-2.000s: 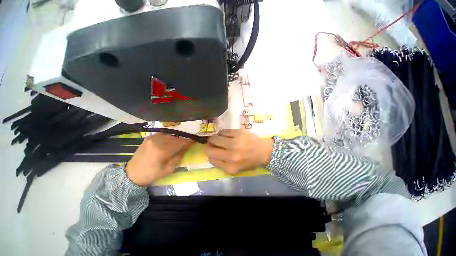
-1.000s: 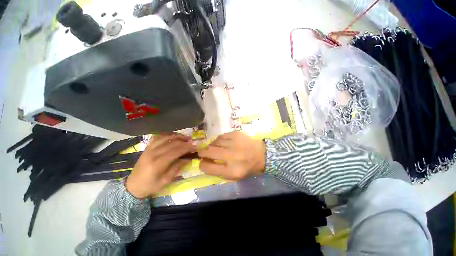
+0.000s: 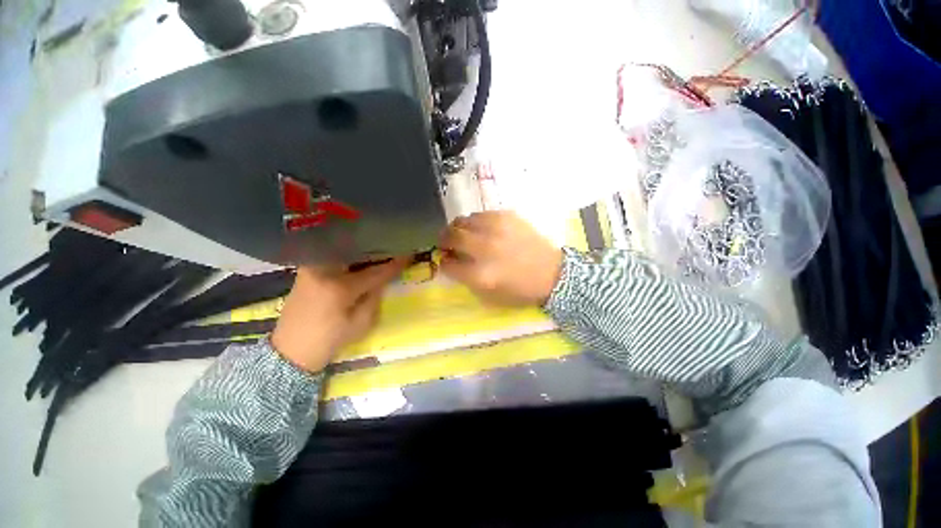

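A short part of a black webbing strap (image 3: 374, 264) shows under the front edge of the sewing machine's dark grey head (image 3: 258, 144). My left hand (image 3: 332, 311) grips it, with its fingertips partly hidden under the head. My right hand (image 3: 503, 258) pinches at the right end of the strap, just right of the head. A small dark and yellowish piece (image 3: 423, 264) shows between the hands; whether it is a hook or part of the clamp is too blurred to tell. Both hands are over the yellow-taped work plate (image 3: 444, 328).
A stack of black straps (image 3: 464, 464) lies at the near edge. Loose straps (image 3: 88, 309) fan out at left. At right are a clear bag of silver hooks (image 3: 738, 206), a red cord (image 3: 712, 83) and a hook-ended strap bundle (image 3: 851, 227). Dark blue cloth (image 3: 877, 62) shows at upper right.
Since one second ago, my right hand has moved up and slightly right, opening a small gap from my left hand. The view has shifted, so the machine head appears further right and lower.
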